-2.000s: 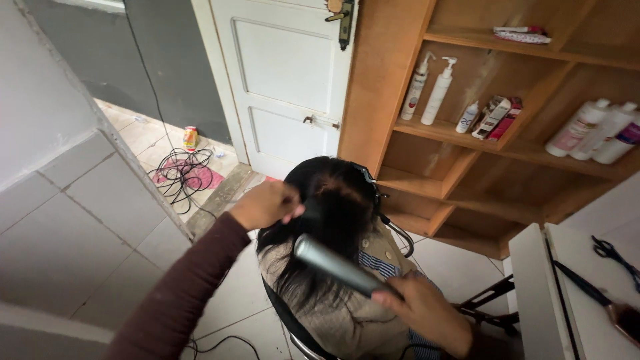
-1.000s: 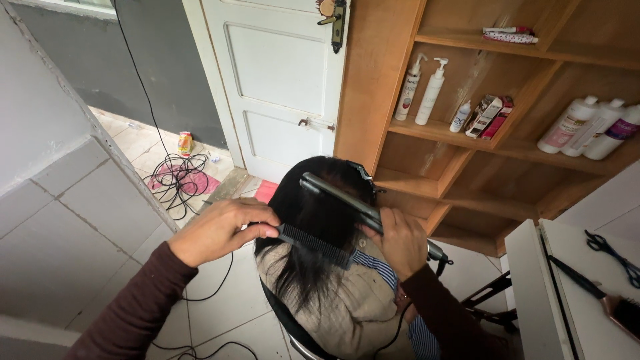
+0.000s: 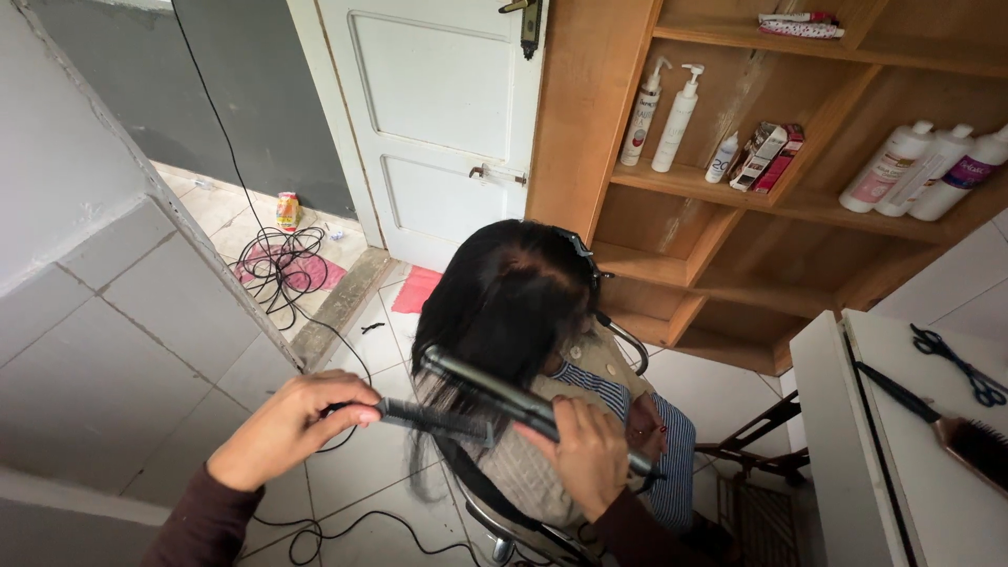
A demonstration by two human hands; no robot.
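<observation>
A seated person's long dark hair (image 3: 496, 307) hangs over the back of a chair, with hair clips (image 3: 581, 248) at the right side of the head. My left hand (image 3: 303, 421) pinches one end of a dark fine-toothed comb (image 3: 437, 419), which lies across the lower strands. Around the handle of a hair straightener (image 3: 488, 384) my right hand (image 3: 587, 453) is closed; its plates lie across the hair just above the comb. Whether the plates are pressed fully together cannot be told.
Bottles (image 3: 886, 165) and boxes stand on a wooden shelf unit (image 3: 709, 189). At right, a white table (image 3: 890, 378) holds scissors (image 3: 957, 366) and a hairbrush (image 3: 972, 441). A black cable (image 3: 370, 516) runs over the floor near the chair (image 3: 504, 504).
The straightener and comb have moved down the hair, from near the crown one second ago to the lower lengths. Two seconds ago the left hand was beside the head.
</observation>
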